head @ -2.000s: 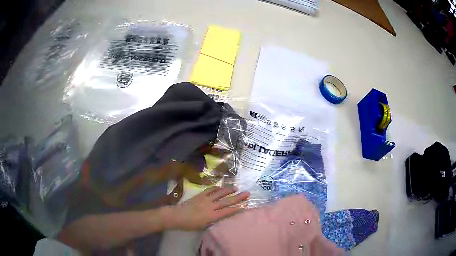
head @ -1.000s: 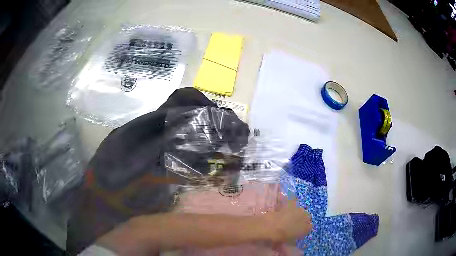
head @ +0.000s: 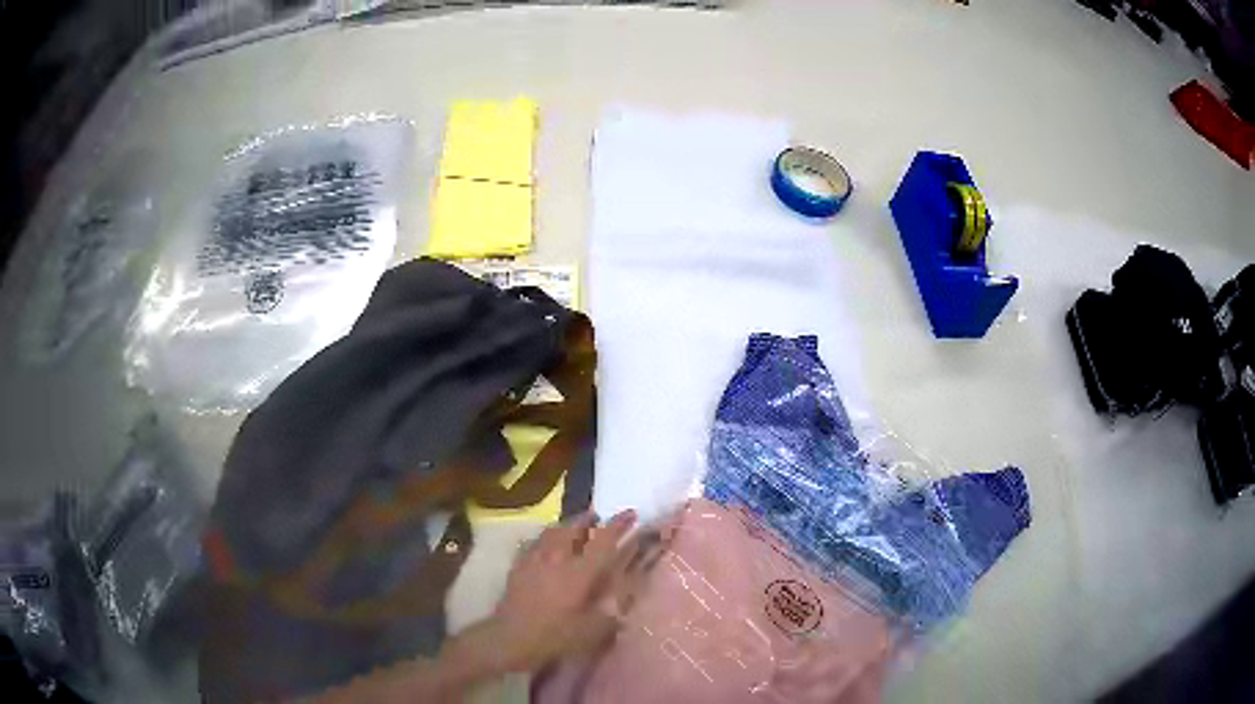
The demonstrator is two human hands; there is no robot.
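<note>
A pink item (head: 743, 646) lies at the bottom centre with a clear polybag (head: 794, 605) over it, its round black mark on the pink. The bag's clear film also covers part of the blue patterned sleeve covers (head: 783, 461). I cannot tell if the pink item is fully inside. My left hand (head: 564, 591) is at the pink item's left edge, fingers apart, slightly blurred. My right hand is not in view. A dark grey apron (head: 372, 399) with brown straps lies bunched to the left.
Yellow slips (head: 486, 179) and a barcode sheet (head: 551, 282) lie above the apron. Flat polybags (head: 275, 261) lie at the left. White paper (head: 688, 248) runs up the middle. A tape roll (head: 812, 182), a blue tape dispenser (head: 943, 248) and black pouches (head: 1142, 337) are at the right.
The polybag has moved right and down, over the pink item and sleeve covers. My left hand has drawn back left from the pink item's right side. The view has shifted.
</note>
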